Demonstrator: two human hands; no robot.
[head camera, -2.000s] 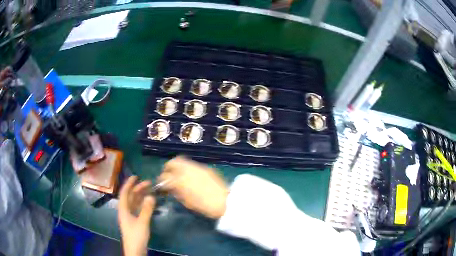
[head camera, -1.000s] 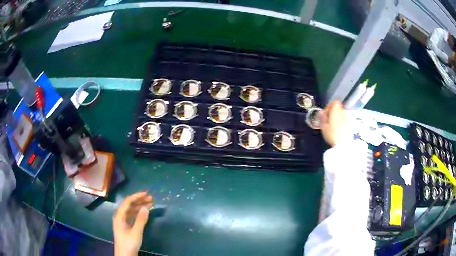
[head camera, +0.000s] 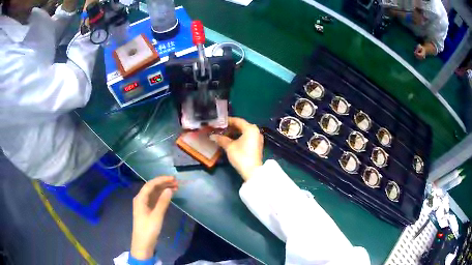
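Observation:
The toggle clamp press (head camera: 203, 85) stands at the bench edge with its red handle (head camera: 197, 32) upright. Under its pinkish pressing head (head camera: 205, 114) sits the orange-brown locating fixture (head camera: 199, 146) with a pale top. My right hand (head camera: 244, 147) reaches in from the right, fingertips at the fixture's right side below the head; whether it holds a watch case is hidden. My left hand (head camera: 151, 207) is in front of the fixture near the bench edge, thumb and fingers curled apart, empty. The black parts tray (head camera: 331, 173) to the right holds rows of round watch cases (head camera: 319, 144).
A blue control box (head camera: 147, 83) with red and green displays carries a similar block (head camera: 135, 54) and a clear cylinder (head camera: 163, 18). A person in a white coat (head camera: 41, 98) sits at left above a blue stool (head camera: 85, 189). Another person (head camera: 429, 20) is at top right.
The view has swung left toward the press. My right hand has moved from the tray's right side, where it was at a watch case, to the fixture. That case's pocket position now shows no case.

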